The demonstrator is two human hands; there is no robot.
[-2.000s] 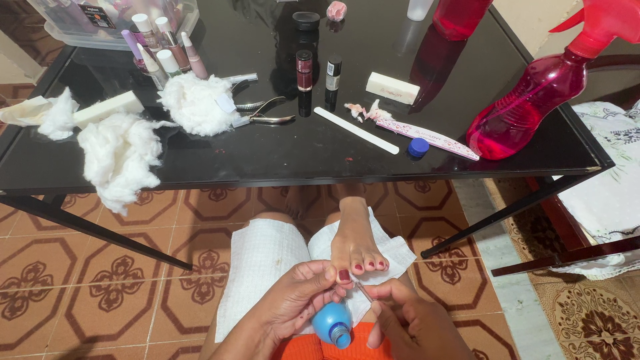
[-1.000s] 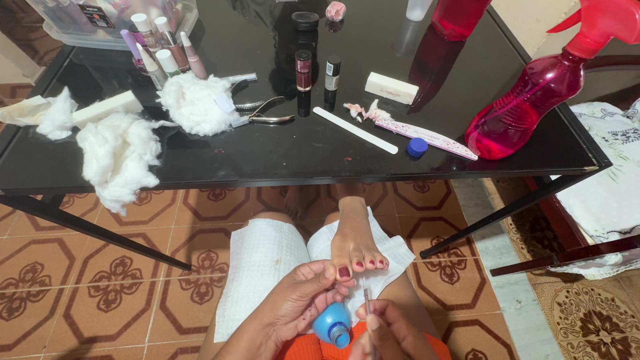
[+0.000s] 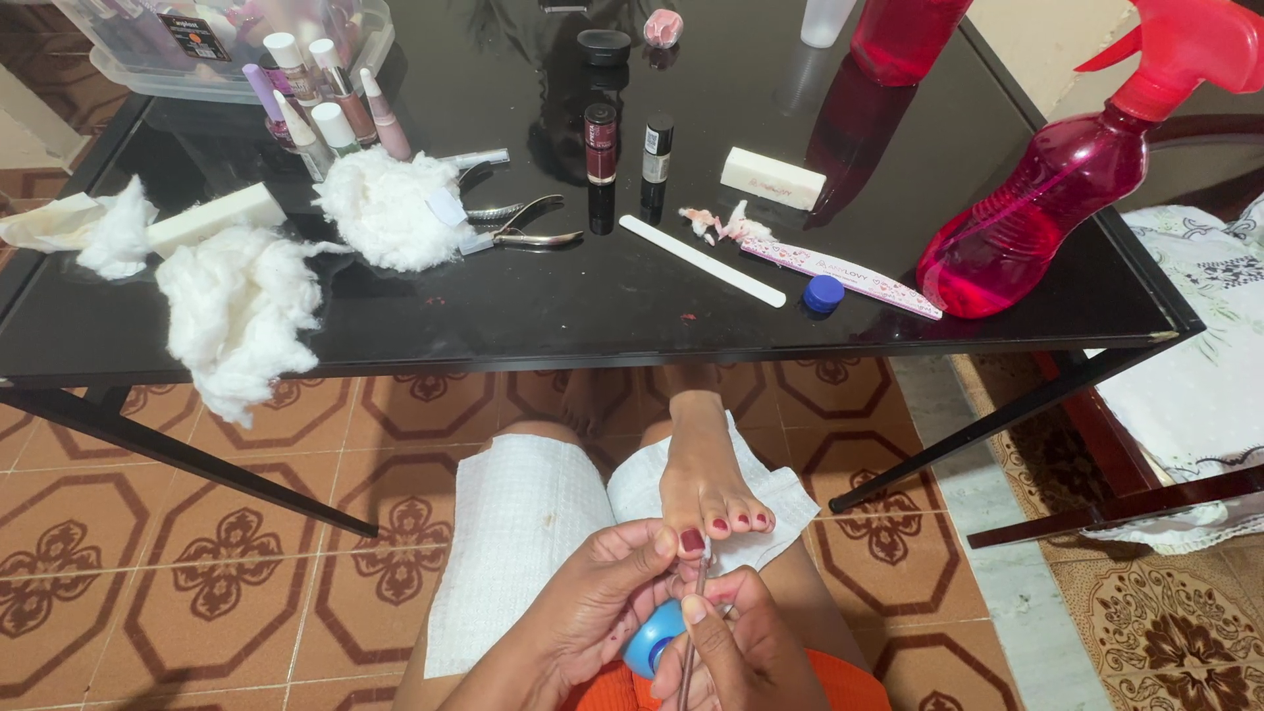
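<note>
Another person's foot [image 3: 706, 474] with dark red toenails rests on a white towel over a thigh. My left hand [image 3: 612, 583] holds the big toe, thumb beside the nail, and a blue bottle [image 3: 655, 637] sits partly hidden between my hands. In my right hand [image 3: 736, 642] is a thin stick [image 3: 701, 617], its upper tip at the edge of the big toenail; a wisp of cotton seems to be at that tip. Another white towel [image 3: 523, 533] covers the other thigh.
The black table [image 3: 513, 326] above the foot carries cotton [image 3: 242, 316], cuticle nippers [image 3: 533, 232], nail polish bottles [image 3: 600, 145], a white file [image 3: 701, 262], a patterned file [image 3: 849, 276], a blue cap [image 3: 823, 293], a buffer block [image 3: 772, 179] and a red spray bottle [image 3: 1037, 197]. Angled table legs flank my knees.
My right hand was lower, a little away from the toe, one second ago; it is now up beside my left fingers with the stick at the big toenail. The left hand stays at the toe.
</note>
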